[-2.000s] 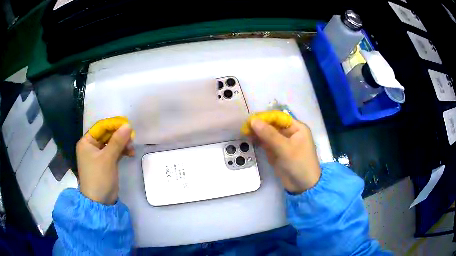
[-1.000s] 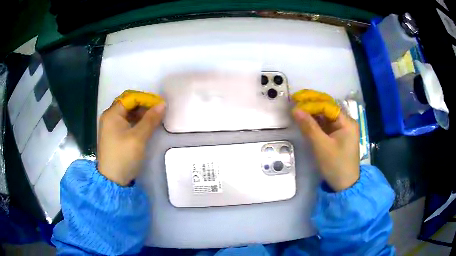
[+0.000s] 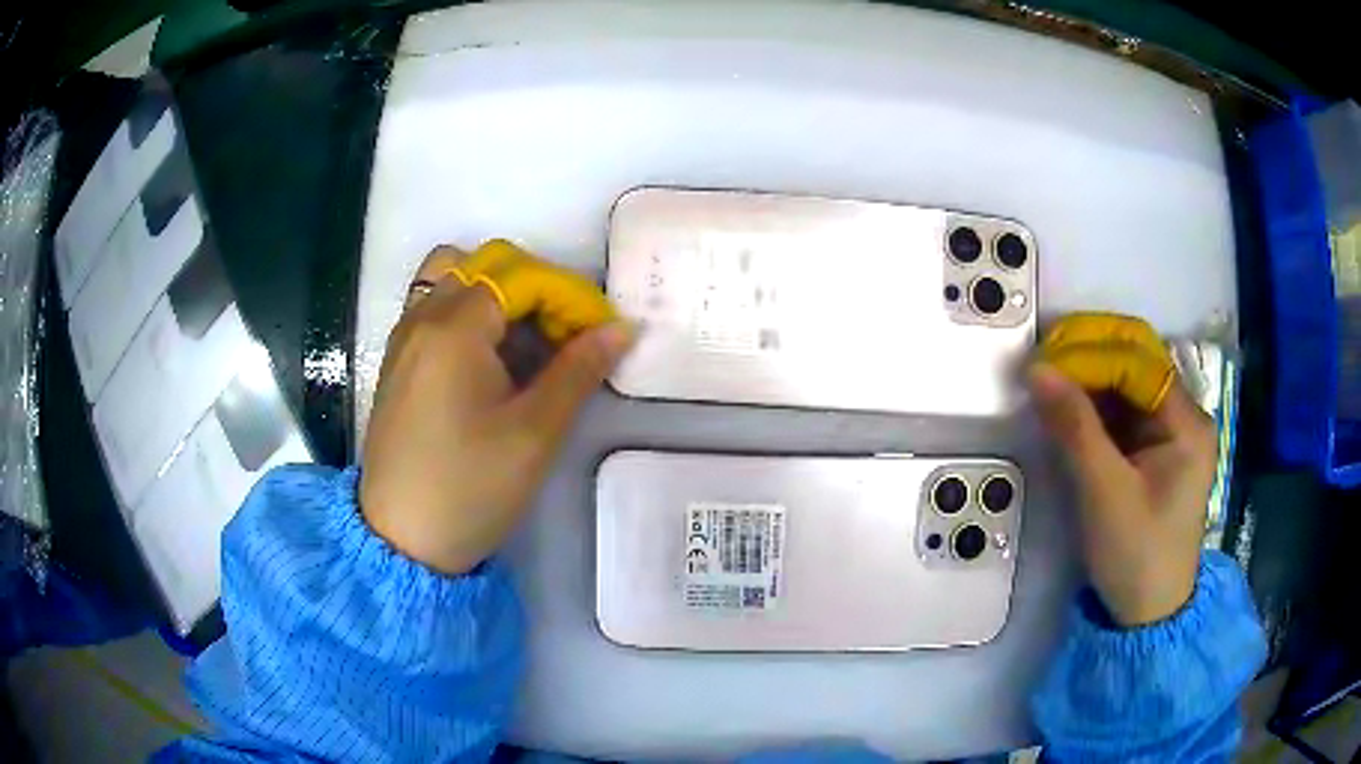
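Note:
Two pale pink-gold smartphones lie back up on the white work mat, camera lenses at the right. My left hand [image 3: 485, 396], with yellow finger cots, pinches at the left end of the upper smartphone [image 3: 836, 299]. My right hand [image 3: 1127, 448], also with yellow cots, pinches at its right end, below the lenses. A back film is hard to make out; the label under it looks faint, so I cannot tell whether the film lies flat on the phone. The lower smartphone [image 3: 851, 552] has a sharp printed label and no hand on it.
The white mat [image 3: 776, 112] lies on a dark green bench. Overlapping film sheets [image 3: 135, 358] are at the left. A blue parts box [image 3: 1299, 284] is cut off at the right edge. A striped item [image 3: 1216, 433] lies partly behind my right hand.
The milky film between my hands has come down over the upper phone, whose label now shows faintly. The view has shifted, so the phones appear further right. Both hands remain at the phone's ends.

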